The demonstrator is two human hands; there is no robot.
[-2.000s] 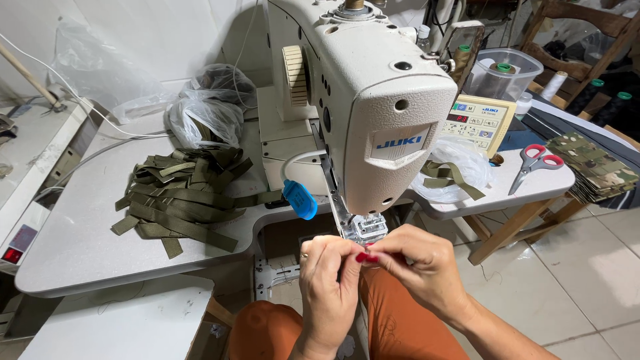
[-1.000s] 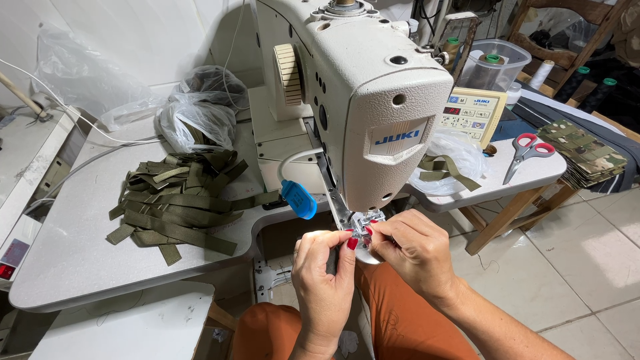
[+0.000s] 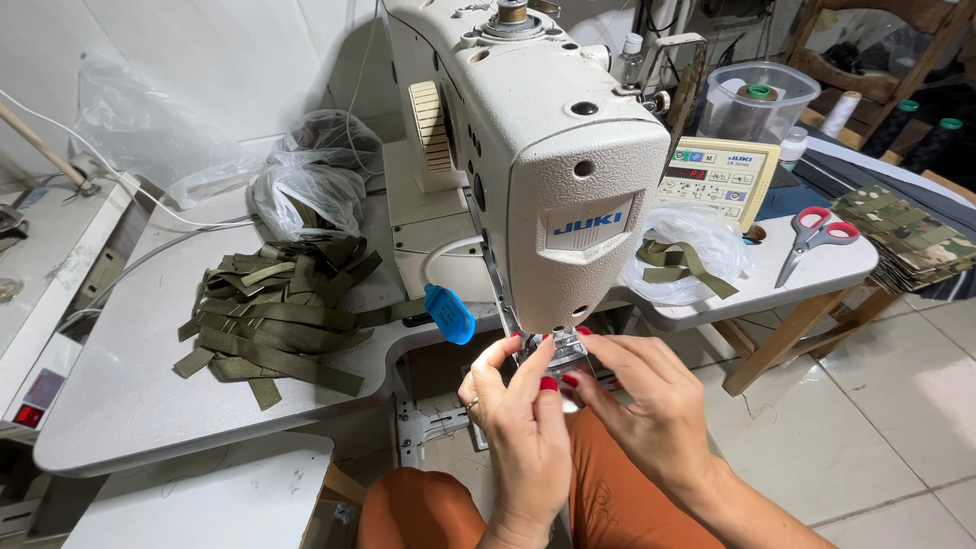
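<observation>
Both hands meet at the needle area of a white Juki sewing machine (image 3: pixel 564 191). My left hand (image 3: pixel 522 419) has its fingertips beside the metal presser clamp (image 3: pixel 566 347), on its left and front. My right hand (image 3: pixel 656 396) reaches the clamp from the right, with the index fingertip near its top and the thumb lower down. Whether either hand pinches a thread or a small part is too fine to tell. A blue plastic tag (image 3: pixel 450 314) hangs just left of the machine head, above my left hand.
Olive webbing strips (image 3: pixel 282 320) lie piled on the left of the machine table (image 3: pixel 137 396), before a plastic bag (image 3: pixel 313 187). To the right are a bag with more strips (image 3: pixel 686 259), a control panel (image 3: pixel 720 179), red-handled scissors (image 3: pixel 812 240), camouflage fabric pieces (image 3: pixel 907 229) and thread cones (image 3: pixel 892 126).
Both hands have shifted their fingers around the presser clamp. My right index finger now lies at its upper right; two seconds ago both hands' fingertips were together in front of it.
</observation>
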